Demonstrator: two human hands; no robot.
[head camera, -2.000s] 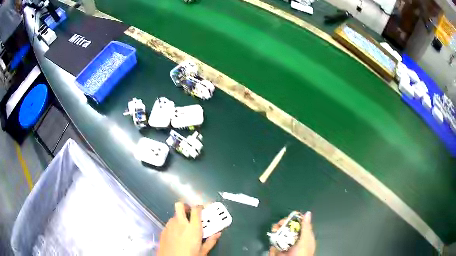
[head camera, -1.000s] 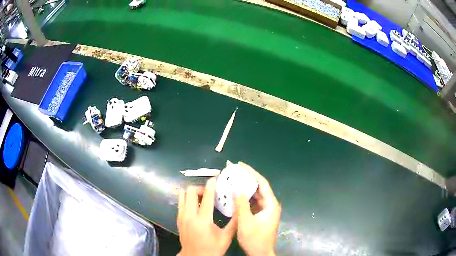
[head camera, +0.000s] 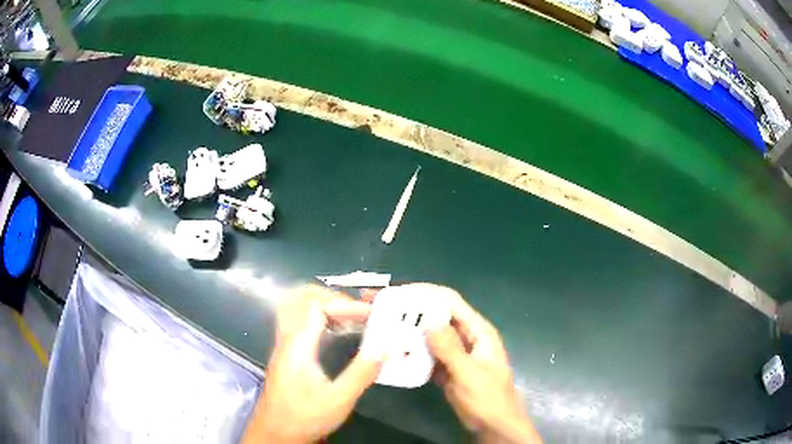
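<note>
A white socket adapter (head camera: 405, 325), with dark slots on its face, is held between my two hands above the near edge of the bench. My left hand (head camera: 314, 355) grips its left side and my right hand (head camera: 473, 364) grips its right side. What lies behind the face is hidden. A white-handled pointed tool (head camera: 358, 279) lies just beyond my hands. A tan pointed stick (head camera: 401, 206) lies farther out on the dark green bench.
Several white adapters (head camera: 200, 239) and exposed inner assemblies (head camera: 247, 210) lie at the left. A blue parts bin (head camera: 110, 139) stands beside a black mat (head camera: 62, 105). A lined bin (head camera: 74, 347) is at the lower left. Another adapter (head camera: 773, 375) lies far right. The green conveyor (head camera: 486, 78) runs beyond.
Two seconds ago my hands were apart, the left with a white shell and the right with an inner assembly. Now both hold one white unit, its slotted face turned towards me. The view has shifted.
</note>
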